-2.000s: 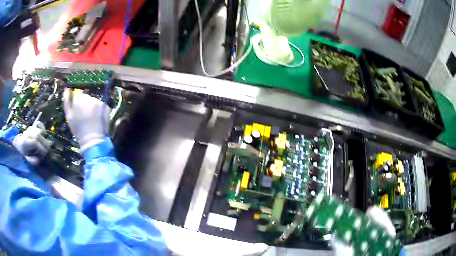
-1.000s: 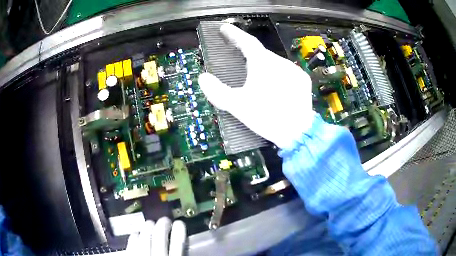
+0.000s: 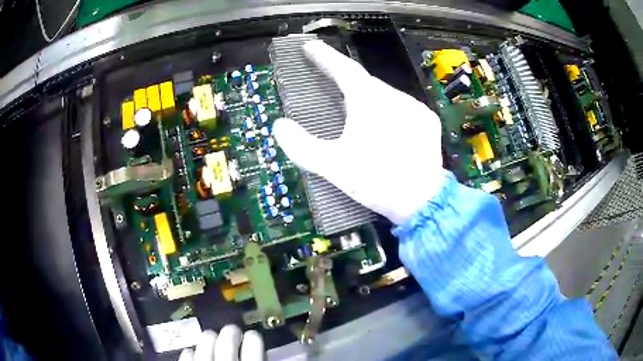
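A green circuit board (image 3: 236, 190) with yellow blocks and white-topped cans lies in a black carrier (image 3: 204, 58). A grey ribbed heatsink (image 3: 303, 77) lies along its right side. My right hand (image 3: 374, 134), white-gloved, is over the heatsink, thumb on its left edge and fingertips near its top; the palm hides its right part. My left hand (image 3: 224, 347), white-gloved, is cut off by the bottom edge; only fingertips show at the carrier's front edge by a white label (image 3: 174, 334), so its grip is unclear. Olive clamps (image 3: 262, 285) stand on the board's front side.
A second board with a ribbed block (image 3: 529, 99) lies in a carrier to the right, with part of another board (image 3: 586, 92) beyond. Silver conveyor rails (image 3: 169, 17) run behind and in front. A dark gap lies left of the carrier. Metal mesh shows at the right.
The view has shifted slightly, so the board appears a little lower and further left. My right hand remains on the heatsink. The narrow green strip seen two seconds ago is out of view.
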